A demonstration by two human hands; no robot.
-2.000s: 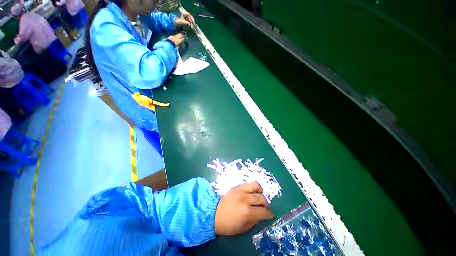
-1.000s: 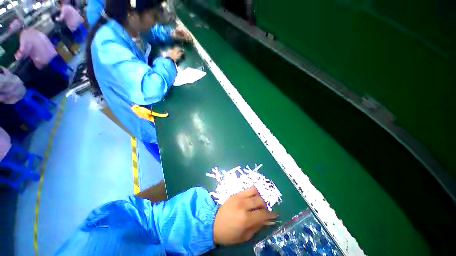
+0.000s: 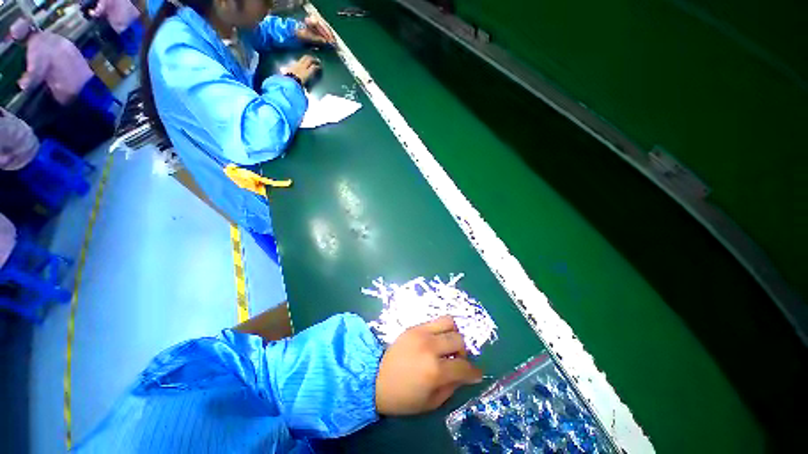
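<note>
My left hand (image 3: pixel 430 368), bare below a blue sleeve, rests at the near edge of a loose pile of thin white strips (image 3: pixel 425 306) on the dark green bench. Its thumb and fingertips are pinched together, and a tiny pale strip (image 3: pixel 485 379) shows at their tips. Just right of the fingertips lies a clear zip-lock bag (image 3: pixel 532 412) with a reddish seal edge and many small dark blue parts, cut off by the bottom edge. My right hand is out of view.
A worn white rail (image 3: pixel 478 232) runs along the bench's far side, with a green belt (image 3: pixel 567 257) beyond. A person in a blue smock (image 3: pixel 213 97) works farther up the bench, beside a white sheet (image 3: pixel 330 110). People in pink sit at left.
The view has shifted slightly. My left hand stays beside the pile and bag; the pale strip at its fingertips showed one second ago but was not clear two seconds ago.
</note>
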